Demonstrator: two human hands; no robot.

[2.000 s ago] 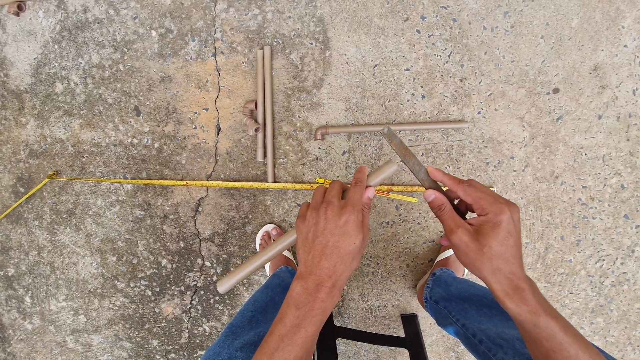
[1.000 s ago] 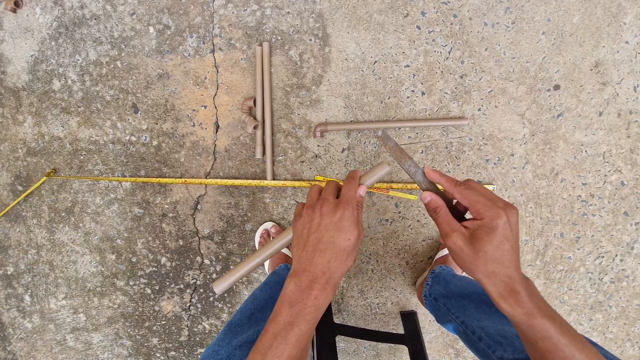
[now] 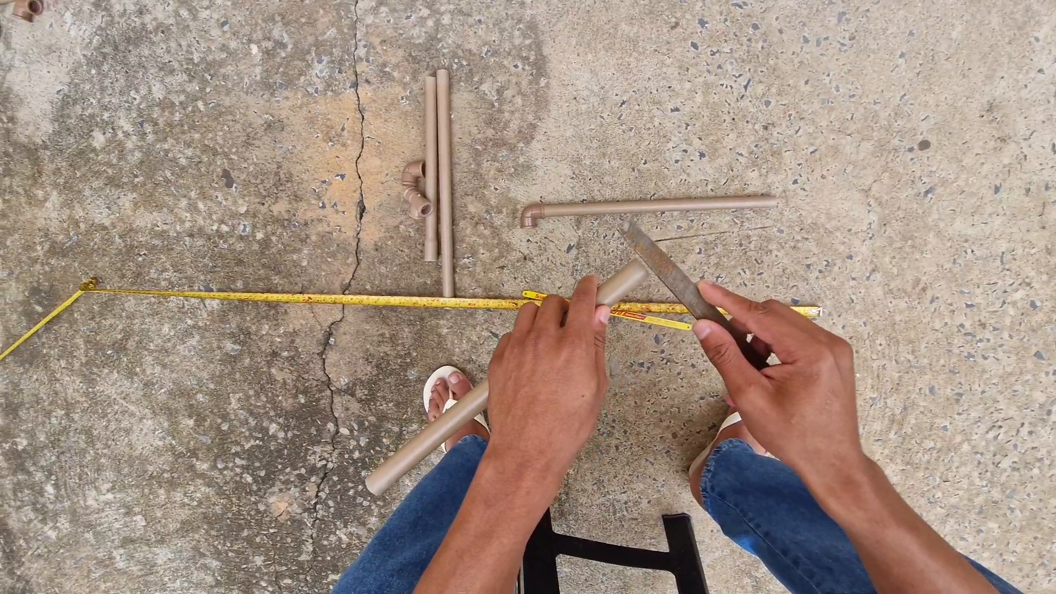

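Observation:
My left hand (image 3: 549,371) is closed around a brown plastic pipe (image 3: 433,437), held slantwise above the ground with its upper end toward the right. In my right hand (image 3: 784,363) is a flat, rust-spotted metal file (image 3: 672,268); its blade lies across or very near that upper end of the pipe, and whether they touch is hard to tell. Below the hands a yellow tape measure blade (image 3: 388,300) runs over the concrete. A yellow hacksaw blade (image 3: 660,320) crosses it, partly hidden by my left hand and the pipe.
Two brown pipes (image 3: 445,165) lie side by side beyond the tape, with elbow fittings (image 3: 414,188) at their left. Another pipe (image 3: 660,205) bears an elbow at its left end. My sandalled feet (image 3: 450,396) flank a black metal frame (image 3: 615,553). More fittings (image 3: 28,9) lie far left.

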